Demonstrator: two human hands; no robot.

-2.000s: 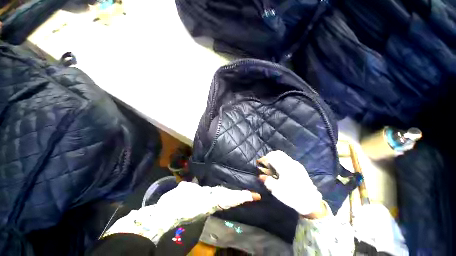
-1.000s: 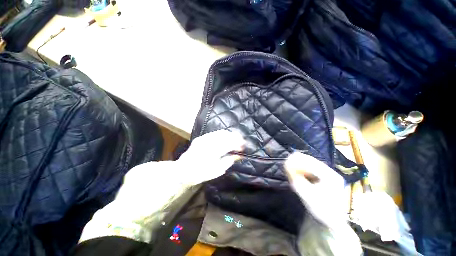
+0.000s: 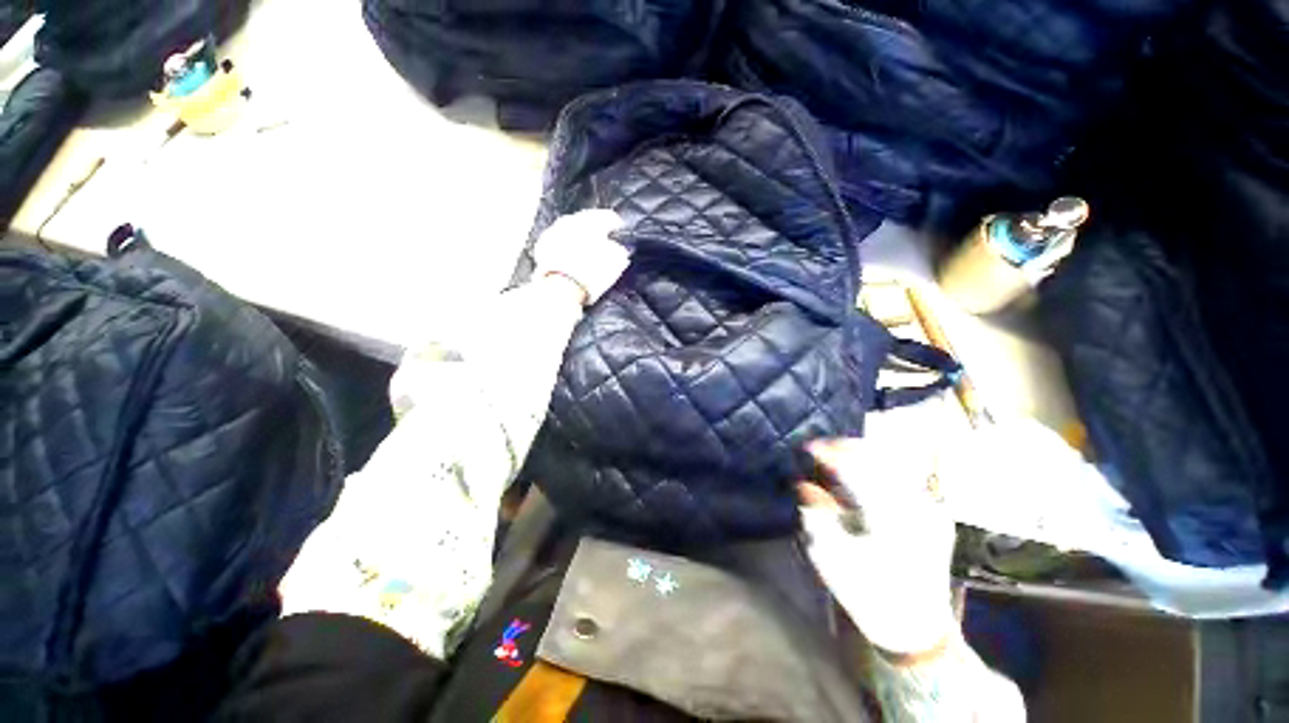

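Note:
A dark, shiny quilted backpack (image 3: 707, 374) lies on my lap and against the table edge, its zippered mouth away from me. My left hand (image 3: 583, 254), in a white glove, holds the left end of the front pocket's upper edge. My right hand (image 3: 879, 530), also white-gloved and blurred, is beside the bag's lower right with fingers curled. A dark patch shows between its fingers; I cannot tell whether it is a tool or the bag. A strap (image 3: 912, 370) sticks out on the bag's right.
Another quilted backpack (image 3: 184, 452) lies at left. More dark bags (image 3: 990, 113) are piled at the back and right. On the white table (image 3: 410, 184) are a tan tool cup (image 3: 983, 271), a wooden stick (image 3: 940, 328) and a yellowish tub (image 3: 209, 102). A grey-brown apron flap (image 3: 679, 622) covers my lap.
My left hand has moved up and away to the pocket's upper left. My right hand has lowered beside the bag. More of the quilted lower face shows, and the view has shifted.

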